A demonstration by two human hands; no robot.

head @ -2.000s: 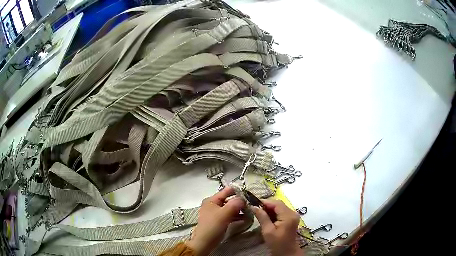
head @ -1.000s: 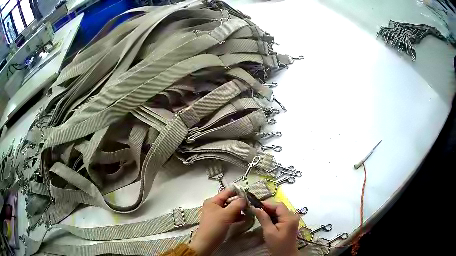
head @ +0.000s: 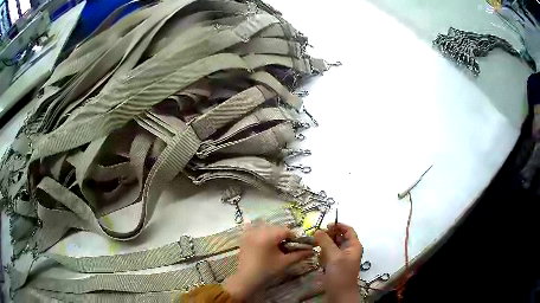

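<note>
My left hand is closed on a beige-grey webbing strap end at the lower middle, just above the table. My right hand is beside it, fingertips at the same strap end. A thin dark pointed tip, probably the thread snips, sticks up from my right fingers; the rest is hidden. A silver snap hook shows just above the hands. Other straps with slider buckles run left from under my left hand.
A big heap of webbing straps fills the left and back, hooks facing right. A pale pointed awl lies at the right, with an orange cord trailing over the table edge. A dark pile lies at the back right. Yellow marks show near the hands.
The view has shifted, so the heap sits further left. The strap end in my left hand has turned, and the dark tool in my right hand now points up instead of towards the strap.
</note>
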